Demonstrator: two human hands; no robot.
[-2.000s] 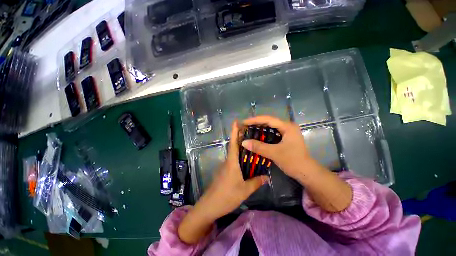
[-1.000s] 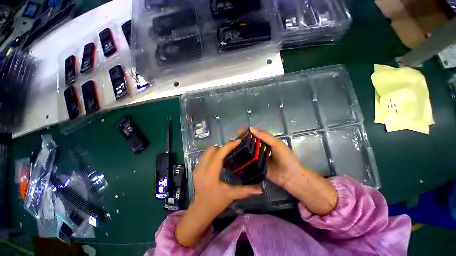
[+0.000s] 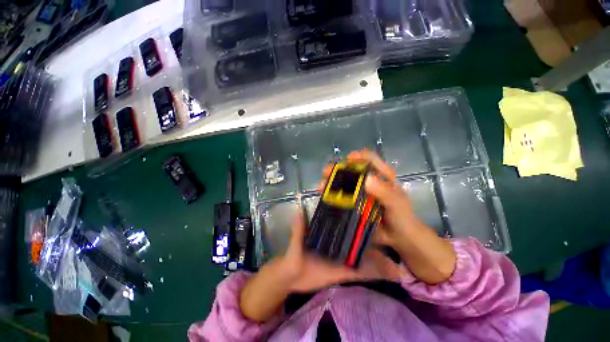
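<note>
A stack of keypad mobile phones (image 3: 338, 224) is held over the clear blister tray (image 3: 394, 120). The top phone shows a yellow frame around a dark screen, and a red trim line runs down the stack's right side. My right hand (image 3: 394, 200) grips the stack's upper right side. My left hand (image 3: 294, 267), blurred, is at its lower left end with the thumb up along the side. The tray under the hands has a small pale piece (image 3: 273, 172) in its left pocket.
Loose phones (image 3: 182, 179), (image 3: 222, 230) lie left of the tray. Plastic bags (image 3: 87, 260) lie farther left. Behind are black-and-red units (image 3: 127, 127) on a white board (image 3: 221, 117) and stacked blister trays (image 3: 321, 70). Yellow sheets (image 3: 540, 133) lie right, with brown cardboard (image 3: 555, 27) beyond.
The phone stack has been turned, so a yellow-framed front now faces up instead of mainly the trimmed edges. My left hand has shifted down to the stack's lower end.
</note>
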